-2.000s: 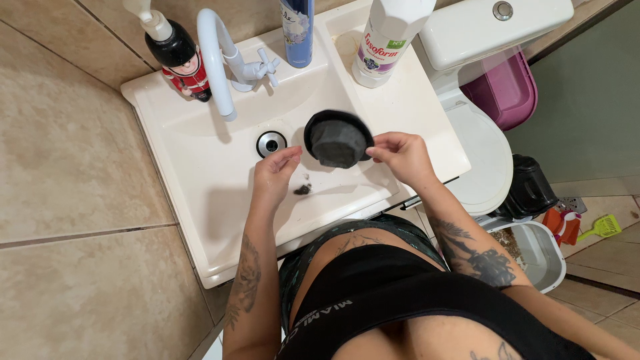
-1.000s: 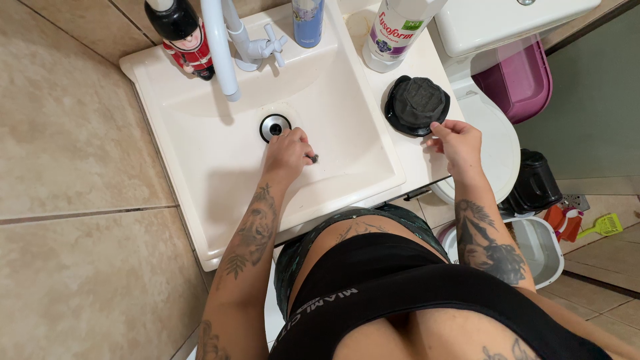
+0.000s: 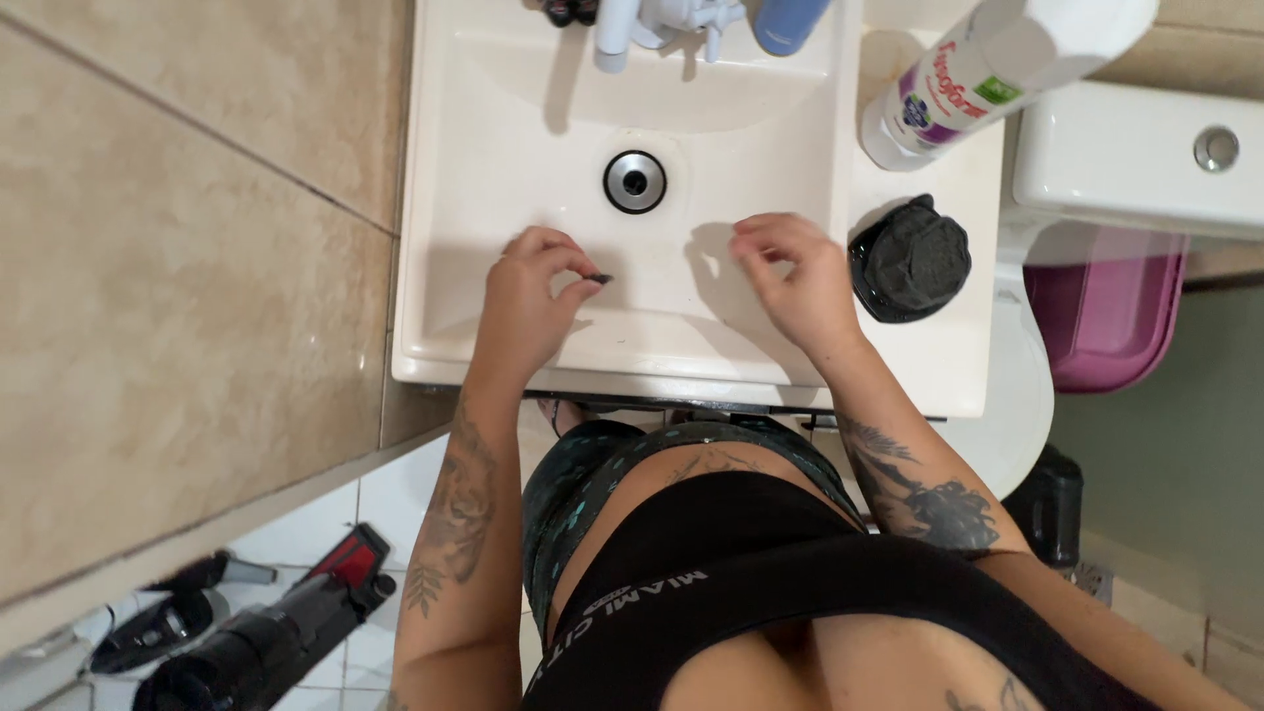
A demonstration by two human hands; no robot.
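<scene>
Over the left part of the white sink basin [image 3: 731, 128], my left hand [image 3: 538, 291] pinches a small dark clump [image 3: 599, 279] between thumb and fingertips. My right hand [image 3: 790, 272] is above the basin's right side, its thumb and fingers curled near each other and slightly blurred; nothing shows in them. Just right of that hand, a dark grey fabric piece [image 3: 918, 259] with a black rim rests on the sink's side ledge. The round metal drain [image 3: 635, 182] with a black ring lies between and beyond my hands.
The faucet [image 3: 617, 35] and a blue can [image 3: 787, 22] stand at the back. On the right ledge is a white bottle [image 3: 973, 89], beside the toilet tank [image 3: 1116, 148] and a purple tub [image 3: 1116, 306]. A black and red appliance [image 3: 286, 632] lies at lower left.
The dark piece went from over the basin to the right ledge, and my right hand has left it for the basin. The dark clump lying in the basin is now in my left hand.
</scene>
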